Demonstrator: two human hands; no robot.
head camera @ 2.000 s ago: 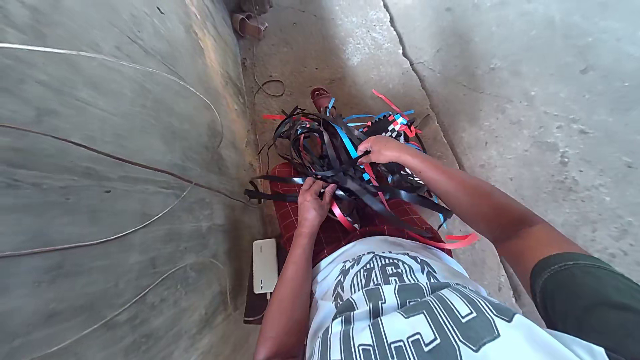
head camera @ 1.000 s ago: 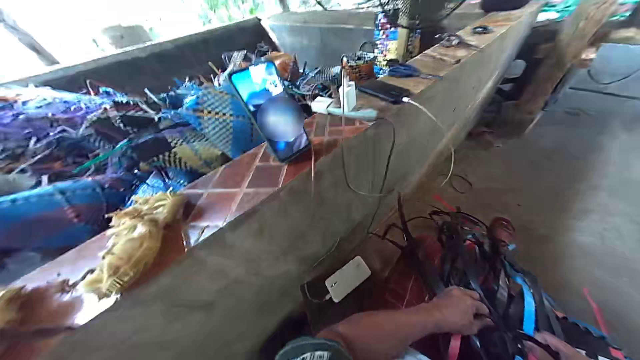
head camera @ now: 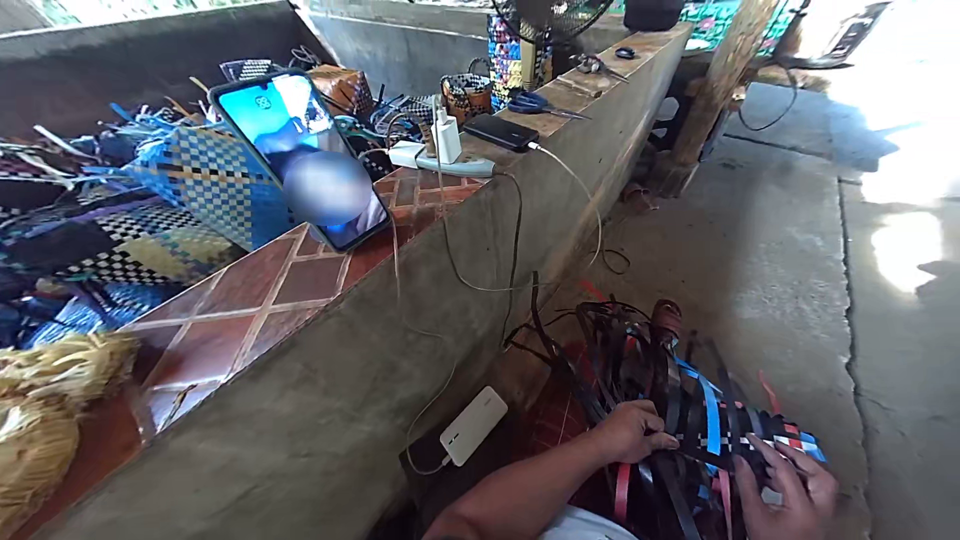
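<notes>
A bundle of plastic weaving strips (head camera: 600, 375), mostly black with some blue and red, lies over my lap at the lower right. On its right side a woven section (head camera: 791, 435) shows black, white, red and blue checks. My left hand (head camera: 636, 433) pinches a black strip at the left of the weave, thumb and fingers together. My right hand (head camera: 791, 484) rests at the near edge of the woven part, fingers spread and touching the strips; whether it grips one is hard to tell. A bright blue strip (head camera: 709, 420) stands up between the hands.
A white power bank (head camera: 474, 426) lies beside my left forearm. On the tiled ledge (head camera: 244, 289) are a propped phone (head camera: 300, 157), a power strip (head camera: 457, 166) with chargers, a black phone-like device (head camera: 501, 132) and scissors (head camera: 529, 103). Cables hang down the wall. Woven pieces (head camera: 210, 180) lie behind.
The view has swung left and up, bringing the ledge into sight. My right hand has gone from pinching strips two seconds ago to fingers spread at the weave. My left hand remains at the strips.
</notes>
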